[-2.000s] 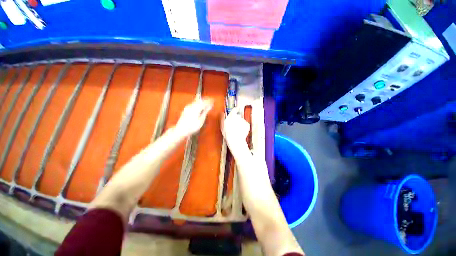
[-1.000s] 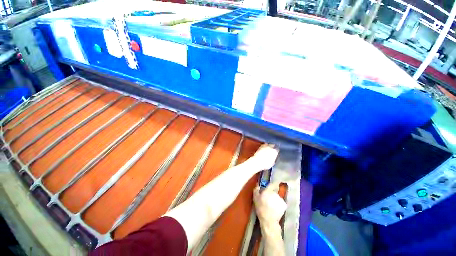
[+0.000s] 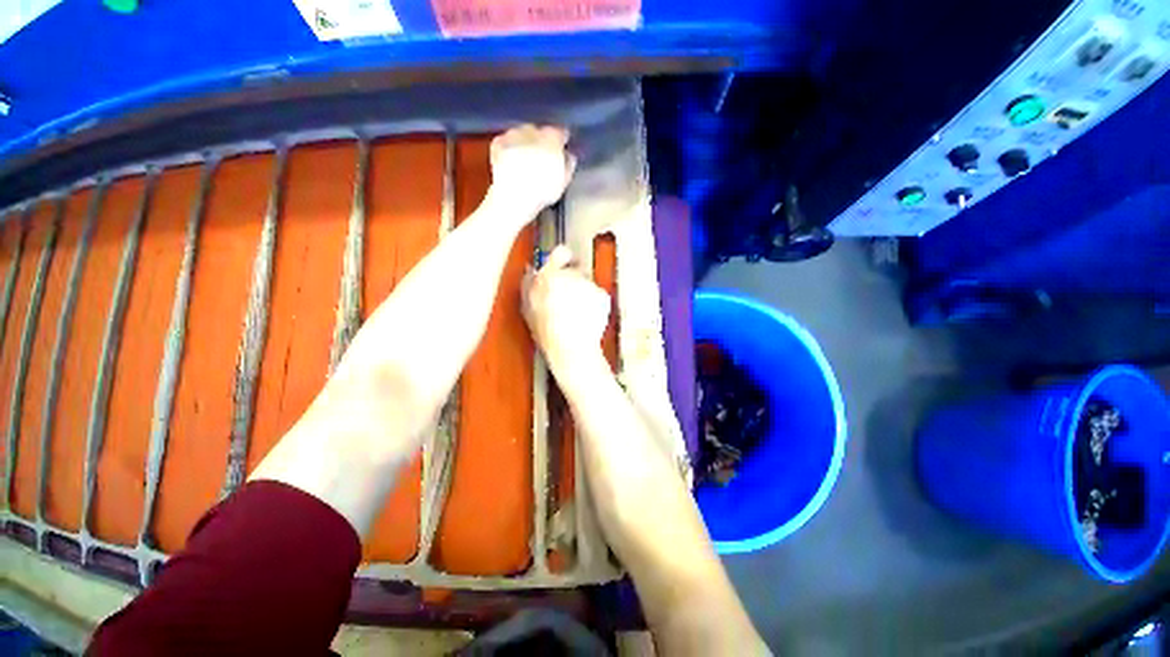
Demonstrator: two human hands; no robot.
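A narrow cutting die [image 3: 542, 258] lies lengthwise near the right end of the beige-brown sheet material [image 3: 601, 167]. Only a blue bit and thin edges show between my hands. My left hand [image 3: 531, 167] is curled over its far end, near the sheet's far edge. My right hand [image 3: 566, 306] grips its near end, thumb and fingers together. Both hands hide most of the die. A narrow orange opening shows in the sheet just right of my right hand. To the left, the sheet is a web of thin ribs [image 3: 263, 282] around large openings.
Orange cutting pad [image 3: 321, 244] shows through the openings. The blue press beam [image 3: 231, 51] runs along the far side. A wooden bed edge [image 3: 45, 578] is nearest me. Right of the bed's purple edge stand two blue scrap bins [image 3: 834, 424] and a control panel [image 3: 994, 122].
My left hand has moved from left of the die to its far end. My right hand stays at the near end. The view tilted up to the press, then back down.
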